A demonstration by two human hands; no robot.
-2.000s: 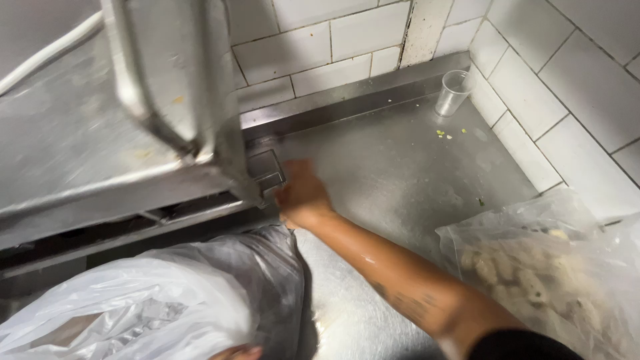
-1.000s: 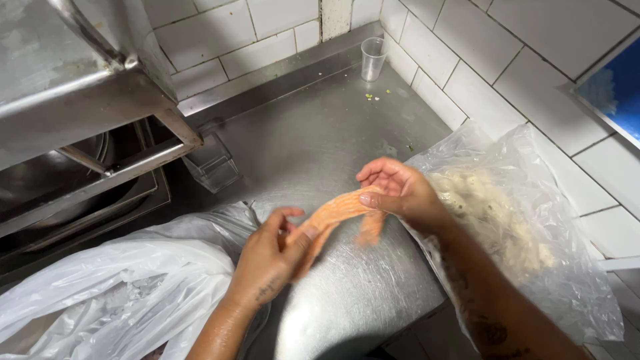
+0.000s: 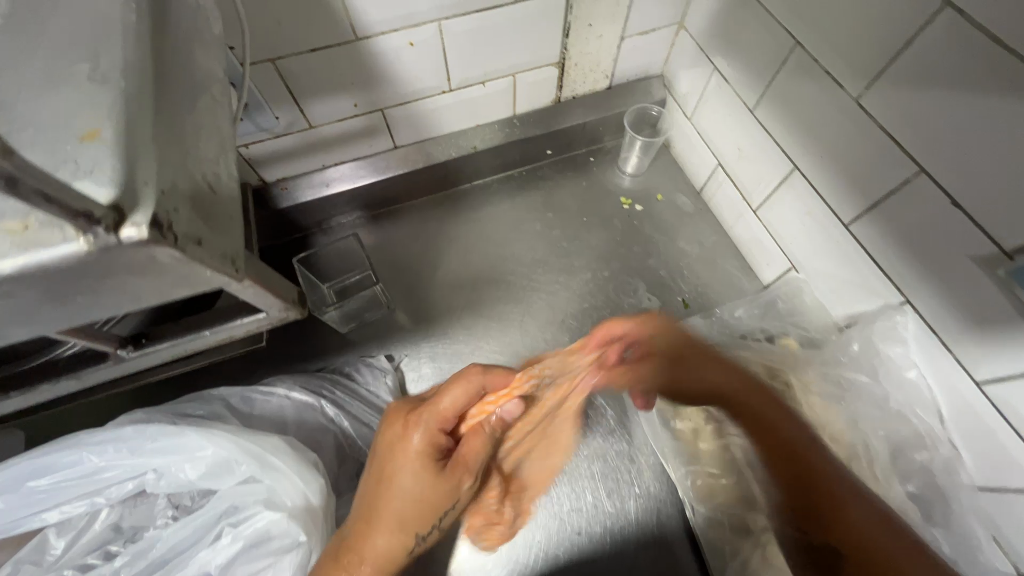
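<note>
A limp piece of orange and pink netting or stretchy material (image 3: 544, 432) is stretched between my two hands, its lower part hanging over the steel surface. My left hand (image 3: 440, 448) pinches its orange end between thumb and fingers. At the other end, my right hand (image 3: 656, 360) grips the material; its fingers are blurred. To the left stands an open white plastic bag (image 3: 264, 456), its contents mostly hidden. A clear plastic bag (image 3: 864, 400) with pale pieces inside lies under and beside my right forearm.
A small clear rectangular container (image 3: 344, 288) rests on the steel counter (image 3: 496, 264), beside a metal appliance (image 3: 184, 160). In the back corner stands a clear plastic cup (image 3: 640, 144), with green and pale scraps (image 3: 628, 203) near it. White tiled walls border the counter.
Two seconds ago my right hand was at the clear container beside the appliance. One second ago both hands held the orange material as a curved band; now it is stretched, with a part hanging down.
</note>
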